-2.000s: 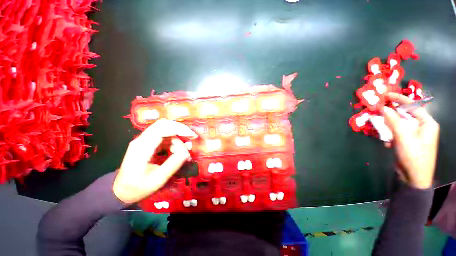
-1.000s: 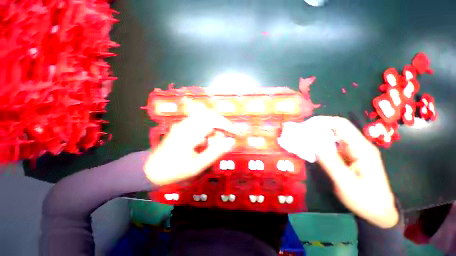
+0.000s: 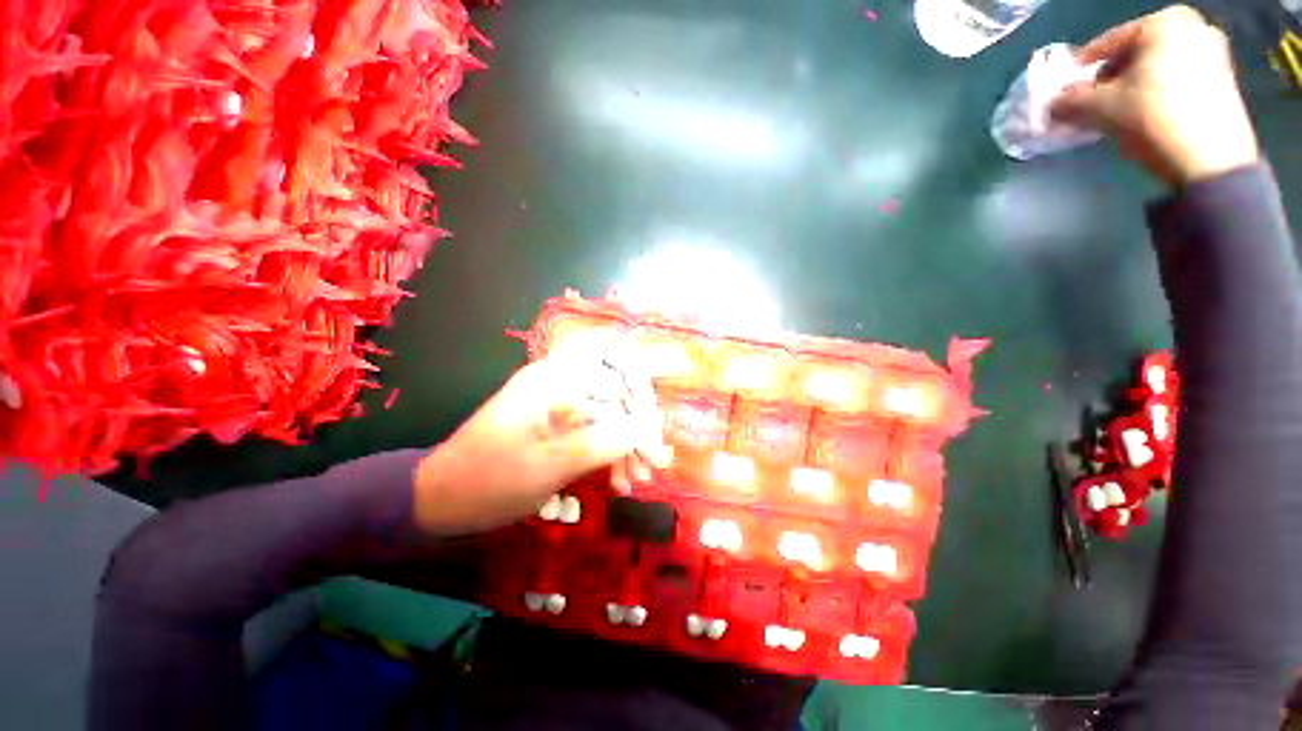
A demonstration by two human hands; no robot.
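The red moulded sheet (image 3: 914, 571) lies at the table's near edge, with rows of white two-lobed spots and dark openings. My left hand (image 3: 536, 436) lies over its upper left part, fingers bent down onto it; glare hides whether they hold anything. My right hand (image 3: 1164, 93) is raised at the far right, its fingers pinching a whitish, partly translucent wad (image 3: 1045, 103) above the table. The black tweezers (image 3: 1067, 514) lie beside a small cluster of red parts (image 3: 1107, 500) with white spots, partly hidden by my right sleeve.
A thick shaggy pile of red sheets (image 3: 214, 229) fills the left side. A clear object (image 3: 974, 20) is cut off by the top edge. Small red crumbs lie on the dark green table (image 3: 857, 271). Something yellow and black shows at the top right corner.
My right hand has moved from beside the sheet to the far right with the white wad. The tweezers, earlier in my right fingers, now lie on the table. The view has shifted.
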